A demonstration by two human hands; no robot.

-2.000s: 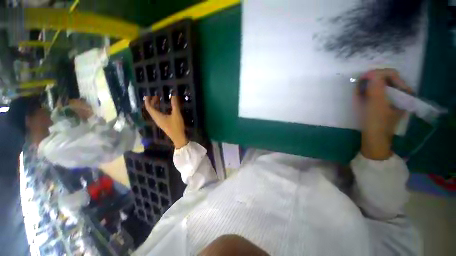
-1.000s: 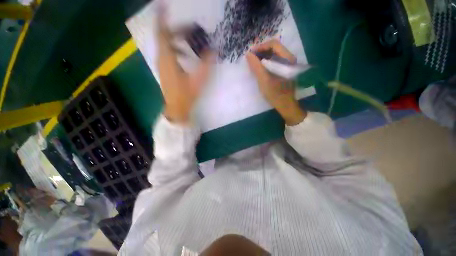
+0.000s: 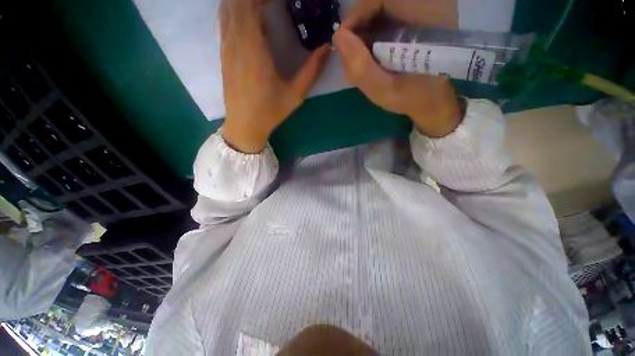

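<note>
My left hand holds a small dark glossy housing with pale spots on its face, near the top of the picture. My right hand holds a clear dispensing syringe with a white printed label, its front end towards the housing. The fingertips of both hands meet close to the housing's lower edge. The needle tip is hidden or too small to tell. A green cap sits at the syringe's rear end. The top edge cuts off part of both hands and the housing.
The white sheet lies under the hands on the green mat. A black tray of pockets is at the left, with another tray lower. A yellowish hose runs right from the cap. Another person's pale sleeve is at the left edge.
The view has shifted and come closer. My left hand went from the tray to the sheet with a housing, and both hands are now together at it. The loose black scatter is out of view.
</note>
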